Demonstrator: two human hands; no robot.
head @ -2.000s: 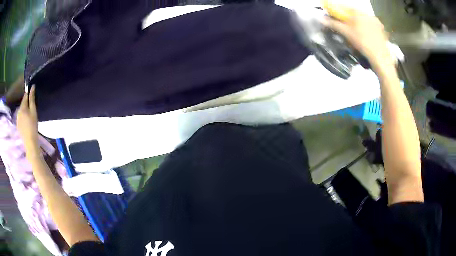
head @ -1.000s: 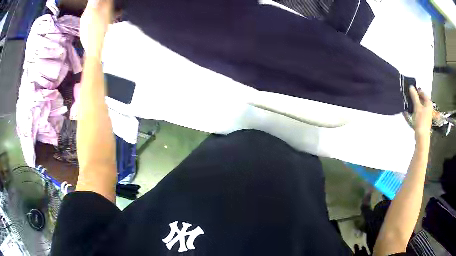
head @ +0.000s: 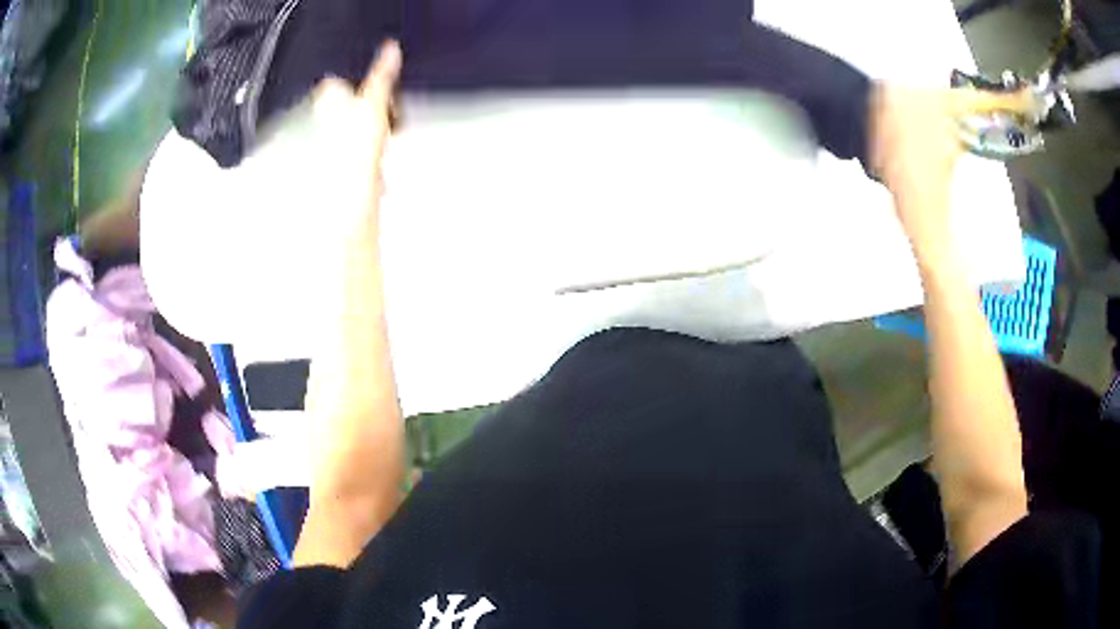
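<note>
A dark garment lies across the far side of the white padded pressing table, cut off by the top edge. Its striped trim is at the upper left. My left hand grips the garment's near edge, left of centre. My right hand, blurred, holds the garment's narrow right end. The steam iron stands at the right end of the table, just beyond my right hand, with nobody holding it.
A smartphone lies at the table's lower left, partly behind my left forearm. Pink garments are piled at the left by a blue crate. A light-blue basket is below the right end. A white cloth strip hangs over the crate.
My right hand has let go of the iron and now holds the garment's right end. The garment has shifted away from me, baring more of the table. My left hand has moved inward along it.
</note>
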